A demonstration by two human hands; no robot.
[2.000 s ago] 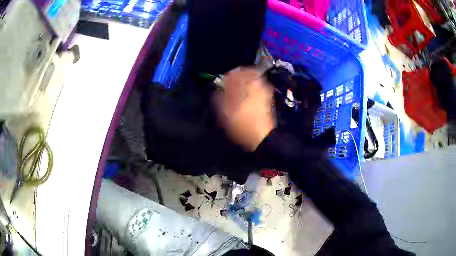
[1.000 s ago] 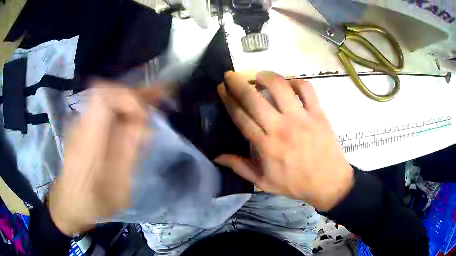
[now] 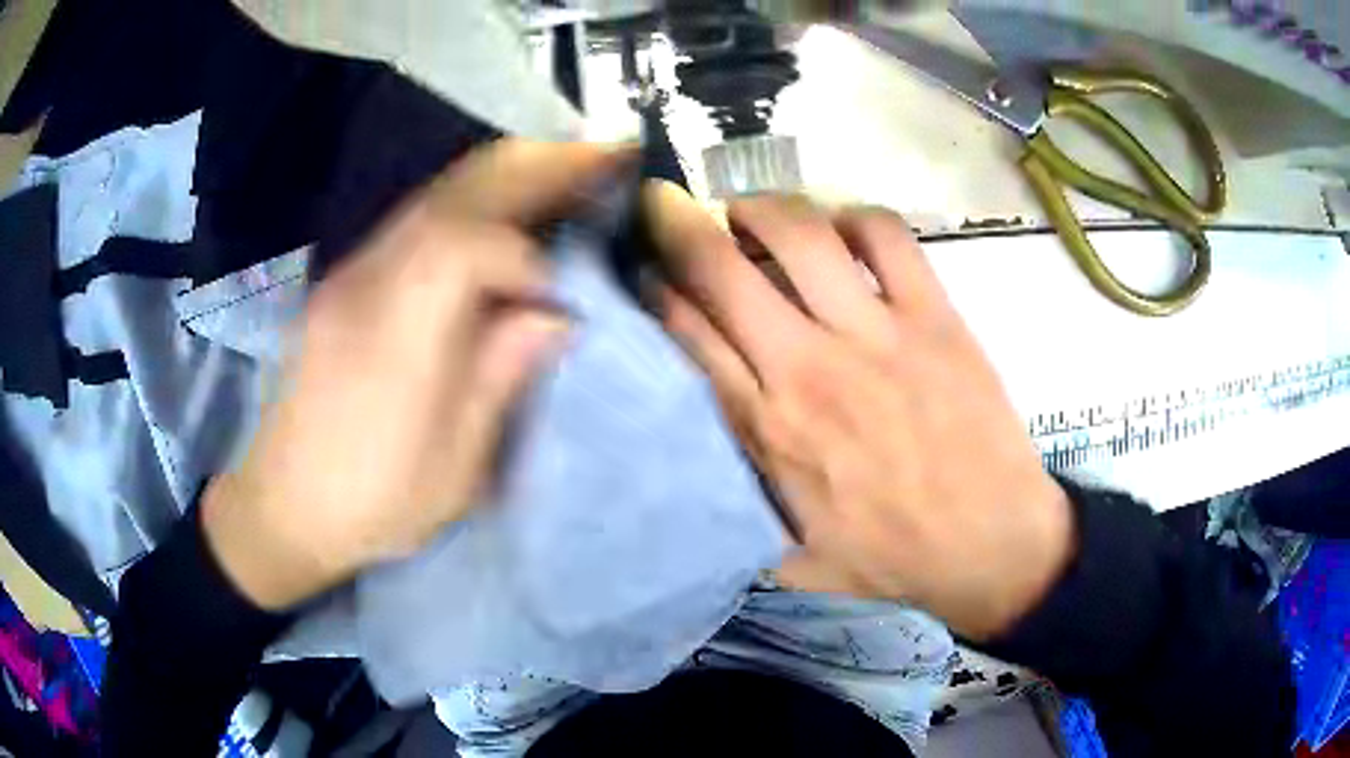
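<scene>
The garment cloth, black with a grey-blue side (image 3: 629, 489), hangs between my hands over the machine bed's front edge. My left hand (image 3: 393, 385) is slightly blurred and pinches the cloth's upper edge close to the needle area. My right hand (image 3: 874, 400) lies on the black part of the cloth, fingertips beside the presser foot (image 3: 647, 92). The fingertips of both hands nearly meet below the presser foot. The small black piece there is mostly hidden by the fingers.
Gold-handled scissors (image 3: 1133, 193) lie on the machine bed at upper right. A ridged knob (image 3: 751, 165) is just behind my right fingers. A printed ruler scale (image 3: 1184, 422) runs along the bed. More grey-blue cloth with black strips (image 3: 126, 319) spreads at left. Blue baskets show at the bottom corners.
Since a second ago, my left hand has moved right and up toward the needle, drawing the grey-blue cloth with it. My right hand stays nearly in place. Earlier, a hand was over the blue basket.
</scene>
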